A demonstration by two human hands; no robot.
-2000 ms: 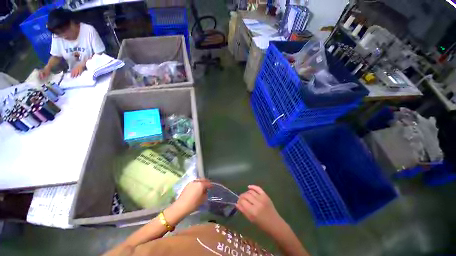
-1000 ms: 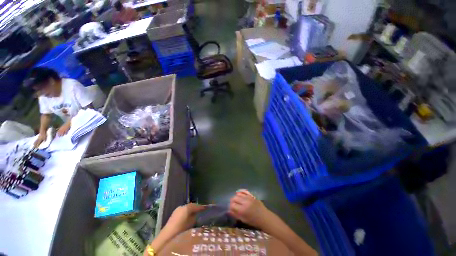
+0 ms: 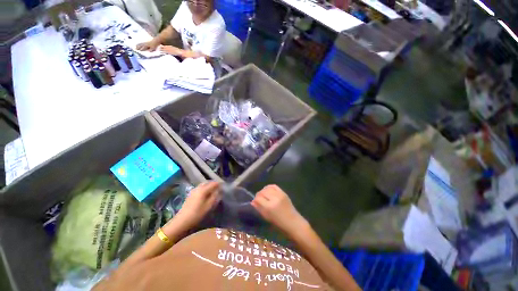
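Observation:
My left hand (image 3: 204, 202) and my right hand (image 3: 272, 203) hold the top edge of a clear plastic bag (image 3: 237, 196) between them, in front of my chest. The bag hangs down and looks dark lower down; its contents are unclear. Left of my hands, the near fabric-lined bin (image 3: 85, 146) holds a turquoise box (image 3: 146, 169), a yellow-green bag (image 3: 94, 224) with dark lettering and crumpled clear plastic. The far bin (image 3: 296, 132) holds clear bags (image 3: 247, 131) with mixed contents.
A white table (image 3: 51, 113) with thread cones (image 3: 99, 65) stands at the upper left. A seated person (image 3: 199, 31) has papers (image 3: 190, 74) there. A chair (image 3: 363, 133), blue crates (image 3: 341, 79) and a desk with papers (image 3: 434, 238) are to the right.
My view has turned left, so the bins and table appear further right and tilted. Both hands still hold the clear bag, now raised higher in view. The seated person's head is more upright.

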